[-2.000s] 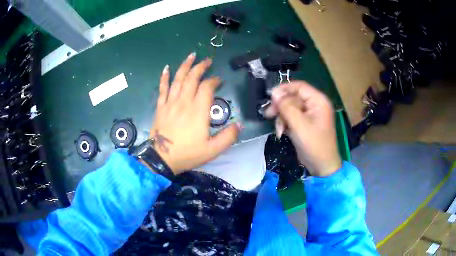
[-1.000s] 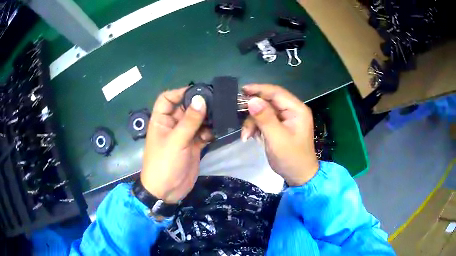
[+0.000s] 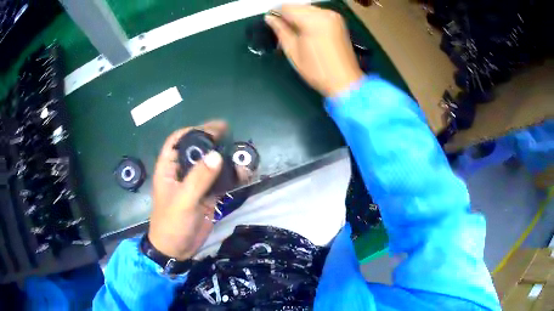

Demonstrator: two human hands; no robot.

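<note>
My left hand (image 3: 182, 194) grips a round black part (image 3: 194, 153), thumb on its face. A dark clip body (image 3: 223, 176) with silver wires is beside and below it, partly hidden by the fingers. A second round part with a bright ring (image 3: 245, 157) is close to the fingertips; I cannot tell whether it is held or rests on the bench. Another round part (image 3: 129, 173) lies on the green bench at left. My right hand (image 3: 313, 48), blurred, pinches a black binder clip (image 3: 261, 36) at the back of the bench.
A black tray (image 3: 45, 152) full of silver wires stands at left. A white strip (image 3: 157, 105) lies on the bench. A grey post (image 3: 100, 30) and pale rail (image 3: 164, 41) run along the back. A cardboard box (image 3: 395, 54) of clips is at right.
My right hand has left the clip near my left hand and moved up to the back clip. The round part beside the leftmost one is gone from its spot. My left hand has shifted left.
</note>
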